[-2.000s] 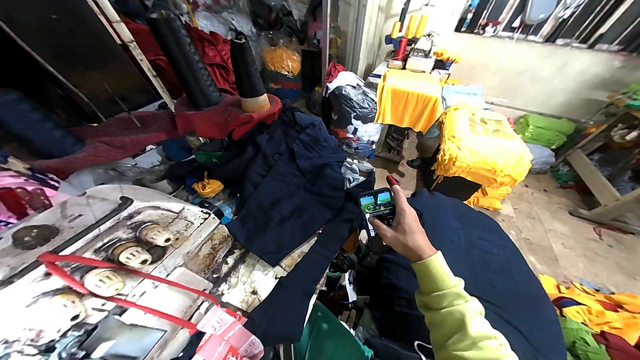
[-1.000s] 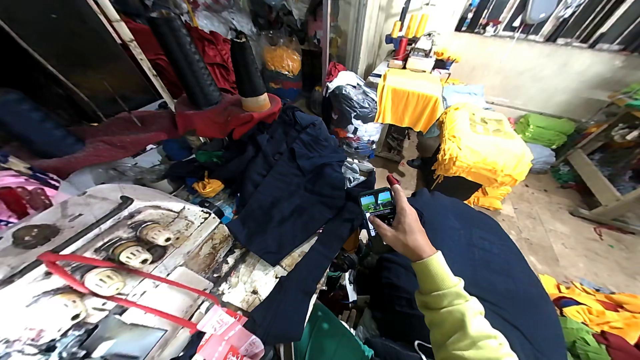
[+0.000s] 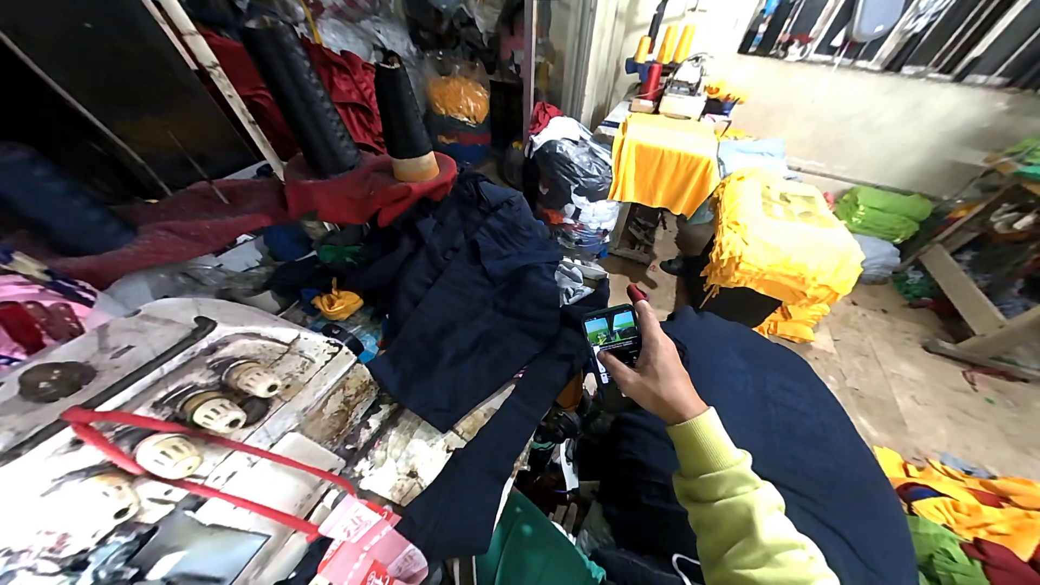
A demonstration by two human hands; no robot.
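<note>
A phone with a lit screen is in my right hand, right of the middle of the head view. My thumb lies over the screen's lower part, and a raised finger with a red tip is at the phone's upper right. The other fingers are mostly hidden. A yellow-green sleeve covers that arm, above dark navy cloth. Left of the phone, a navy garment lies partly over a worn white sewing machine. My left hand is not in view.
Black thread cones stand on red cloth at upper left. Yellow fabric is stacked beyond my hand, near another sewing machine. A wooden stand is at right, with coloured cloth below. A red strap crosses the near machine.
</note>
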